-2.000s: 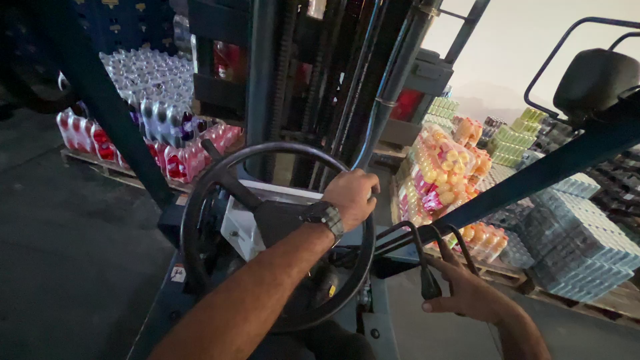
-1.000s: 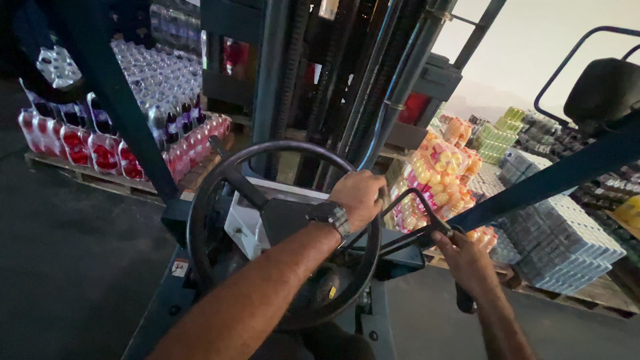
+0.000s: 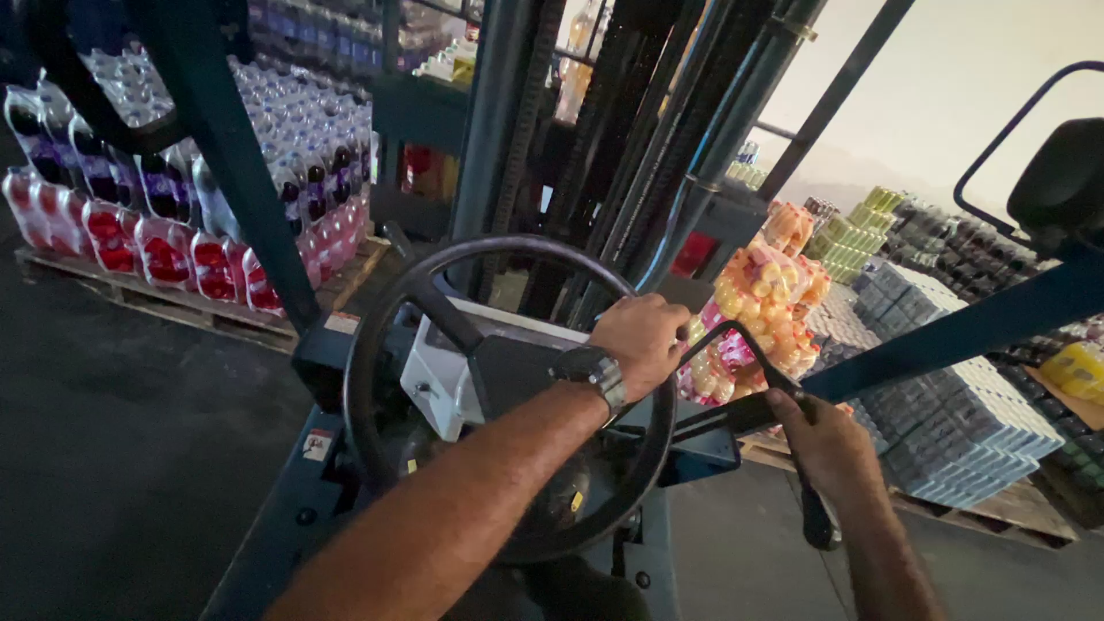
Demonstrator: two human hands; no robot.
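Observation:
My left hand (image 3: 640, 345), with a wristwatch (image 3: 595, 371) on its wrist, grips the upper right rim of a forklift's black steering wheel (image 3: 509, 246). To the right of the wheel, my right hand (image 3: 824, 440) is closed on a black control lever (image 3: 768, 362). Another lever with a black knob (image 3: 818, 522) hangs below that hand, not held. Ahead of the wheel rises the forklift mast (image 3: 604, 164), with chains and hoses. Parts of the mast hide what stands behind it.
Shrink-wrapped drink bottles (image 3: 164, 207) stand on a wooden pallet (image 3: 198, 319) at left. Right of the mast are wrapped orange bottles (image 3: 759, 302) and stacked wrapped packs (image 3: 966, 414) on a wooden pallet (image 3: 992, 513). A mirror (image 3: 1056, 185) hangs at upper right. Dark floor (image 3: 129, 448) lies at left.
My right hand, apart from the knobbed lever's top two seconds ago, has moved up and closed on a lever. My left hand stays on the wheel. Behind the mast, crates and bottles now show.

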